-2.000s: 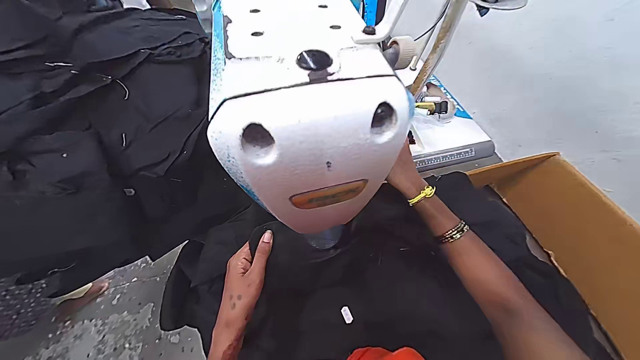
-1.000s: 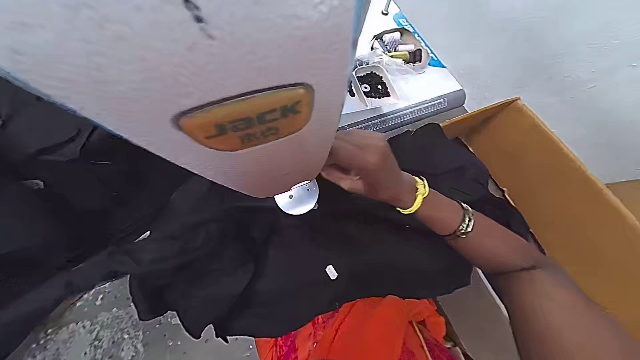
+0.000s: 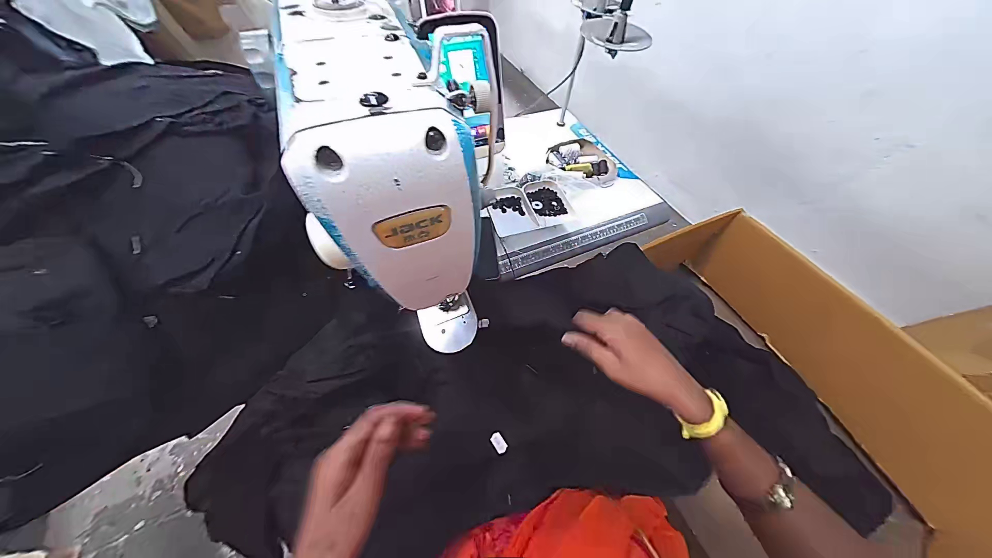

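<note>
A white and blue Jack industrial sewing machine [image 3: 380, 201] stands at upper centre, with a round white plate [image 3: 449, 325] at its foot. Black fabric [image 3: 465, 387] spreads beneath it and toward me, with a small white tag [image 3: 498, 442] on top. Blurred, my left hand [image 3: 372, 457] is over the fabric at lower left, fingers bent, and whether it touches cloth is unclear. My right hand [image 3: 620, 353] lies over the fabric right of the machine's foot, fingers slightly apart, holding nothing visible. A yellow band is on that wrist.
Small trays of black buttons [image 3: 546, 201] and a container with thread spools [image 3: 581, 161] sit behind the machine's foot on the right. A cardboard box [image 3: 837, 333] runs along the right side. More black fabric [image 3: 132, 271] is heaped at left. A white wall rises behind.
My right hand has come away from beside the machine's head toward me and right. My left hand, out of sight one second ago, shows at lower left. The view has moved back from the machine.
</note>
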